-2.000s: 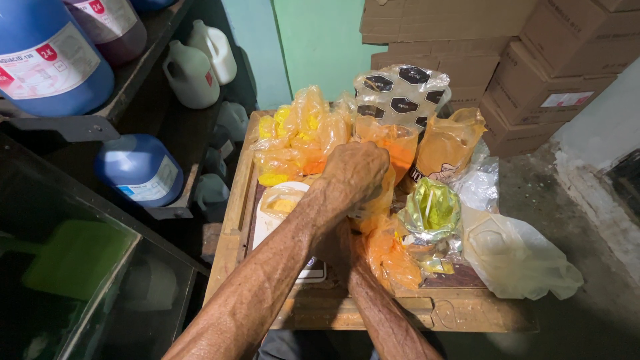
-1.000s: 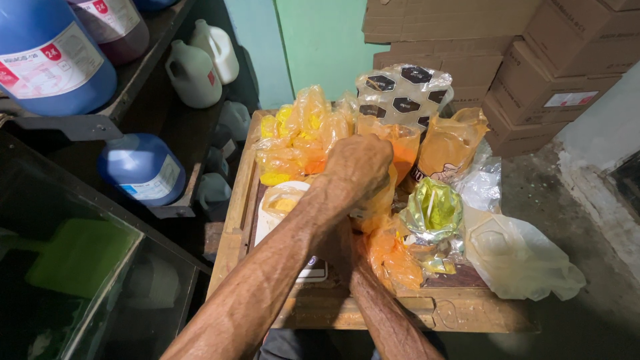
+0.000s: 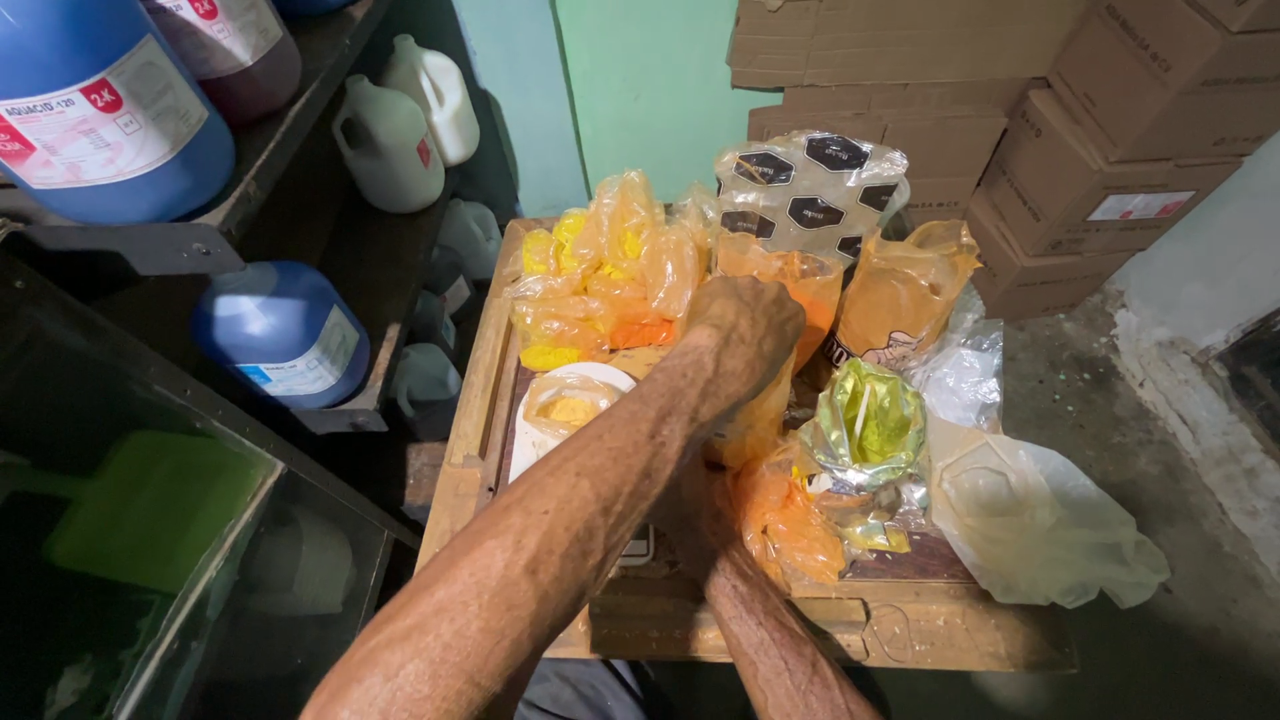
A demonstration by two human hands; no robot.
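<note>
My left hand (image 3: 745,322) is closed in a fist over the top of a yellow-orange translucent plastic bag (image 3: 758,425) and seems to grip it; its fingertips are hidden. Beneath my left forearm, my right hand (image 3: 690,498) is mostly hidden beside the lower part of that bag, and its grip does not show. An open bag of pale yellow powder (image 3: 568,408) rests on a white scale or tray (image 3: 530,447) at the left. A bag of orange powder (image 3: 815,300) stands behind my left hand. To the right sits an open foil-like bag (image 3: 870,420) with yellow-green contents and a white stick.
Bags of yellow powder (image 3: 630,240) crowd the wooden table's (image 3: 950,635) back left. A patterned bag (image 3: 810,190) and a brown-orange bag (image 3: 900,290) stand behind. A flattened plastic bag (image 3: 1040,510) overhangs the right edge. Shelves with jugs (image 3: 285,335) flank the left; cardboard boxes (image 3: 1110,180) stand back right.
My left hand has shifted slightly to the right over the bag. The other things on the table look the same.
</note>
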